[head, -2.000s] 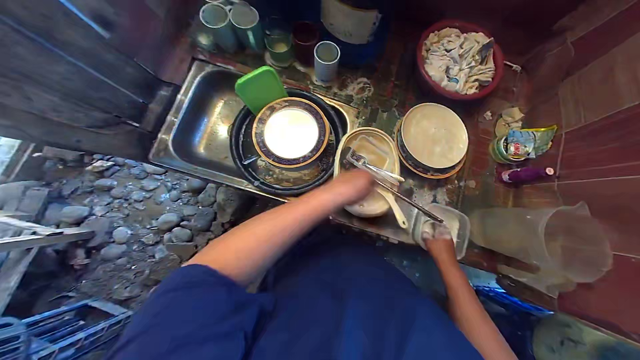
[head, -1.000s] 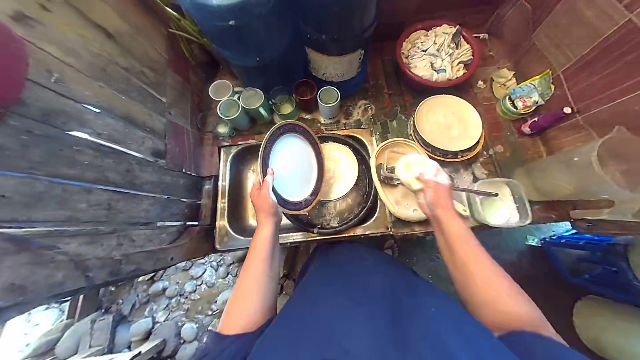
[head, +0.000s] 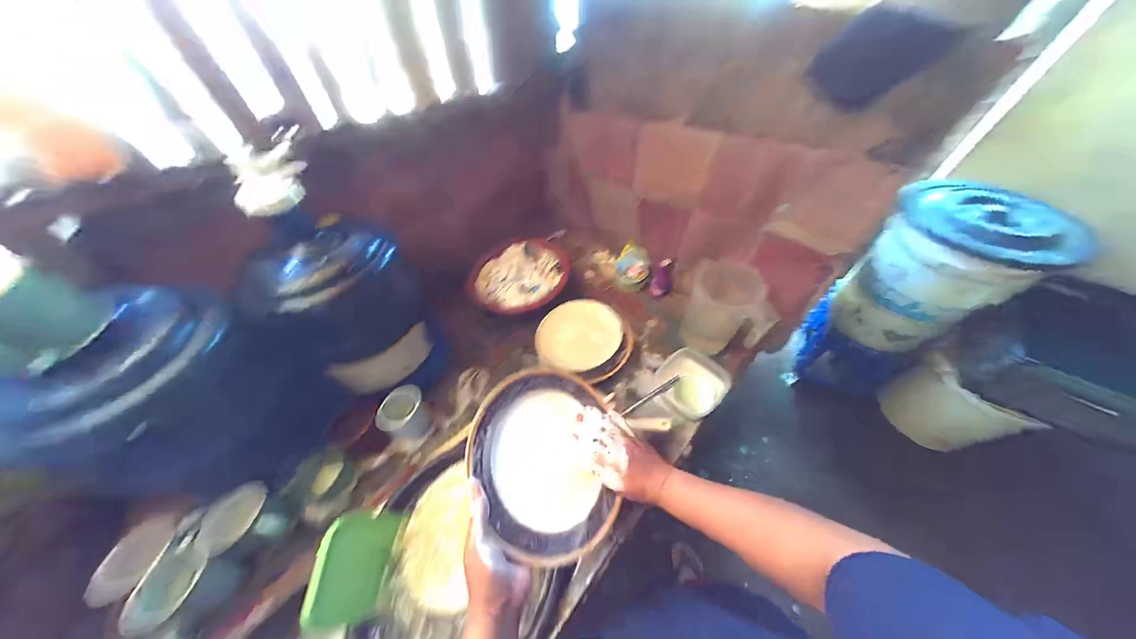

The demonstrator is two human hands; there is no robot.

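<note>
A dark-rimmed plate with a white centre [head: 541,461] is held up over the sink. My left hand [head: 493,555] grips its lower left edge. My right hand [head: 617,457], whitish and blurred as if with suds, lies against the plate's right side; whether it holds a sponge or cloth cannot be told. Beneath the plate, in the sink, lies a pale round plate [head: 435,541], beside a green plastic board or lid [head: 351,568]. Right of my right hand, a clear plastic tub [head: 697,383] has a utensil handle across its edge.
A stacked pale plate [head: 579,335] and a red basin of crumpled cloths [head: 521,275] stand beyond. Cups [head: 401,413] line the left side near large blue drums [head: 346,293]. A clear pitcher [head: 723,306] stands right, and a lidded bucket [head: 941,257] farther right.
The view has swung strongly to the right and up. My right hand has moved from above the pale bowl onto the dark-rimmed plate, which my left hand still holds.
</note>
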